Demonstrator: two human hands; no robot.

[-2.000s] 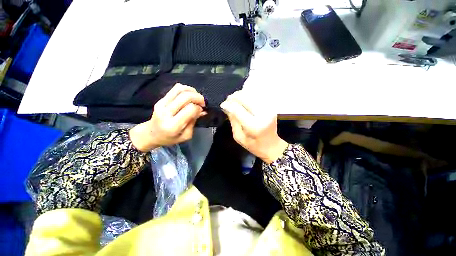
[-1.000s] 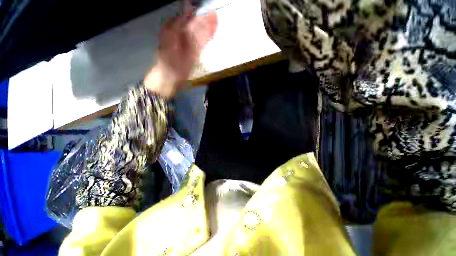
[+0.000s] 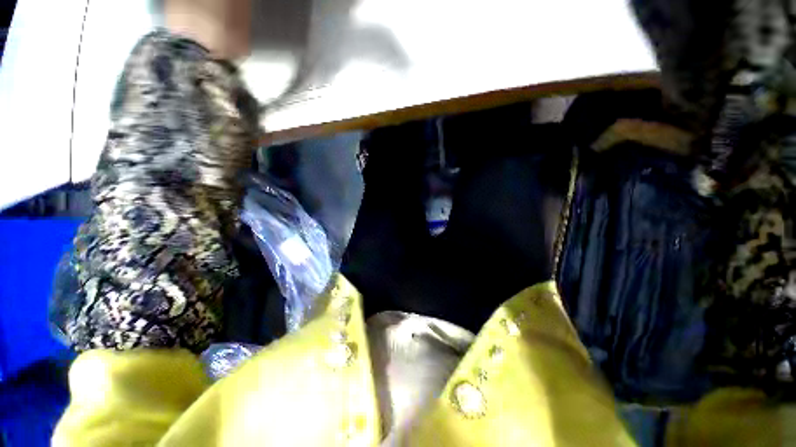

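Note:
My left hand (image 3: pixel 212 24) is cut off by the top edge. Only its blurred wrist and lower part show above the patterned sleeve, over the white table (image 3: pixel 497 48); its fingers are out of the picture. My right hand is out of the picture; only its patterned sleeve shows at the right edge. The black panel and the sewing machine head are not in view. A crinkled clear plastic bag (image 3: pixel 297 249) lies beside my left sleeve, below the table edge.
The table's brown front edge runs across the upper part of the view. A blue bin (image 3: pixel 30 279) stands at the far left. Dark material (image 3: pixel 637 253) hangs or lies below the table at the right. Black cloth covers my lap (image 3: pixel 393 253).
Both hands have left the black panel, and the view has tipped down so the panel and machine are gone. My left arm has moved left and up; my right sleeve has shifted right.

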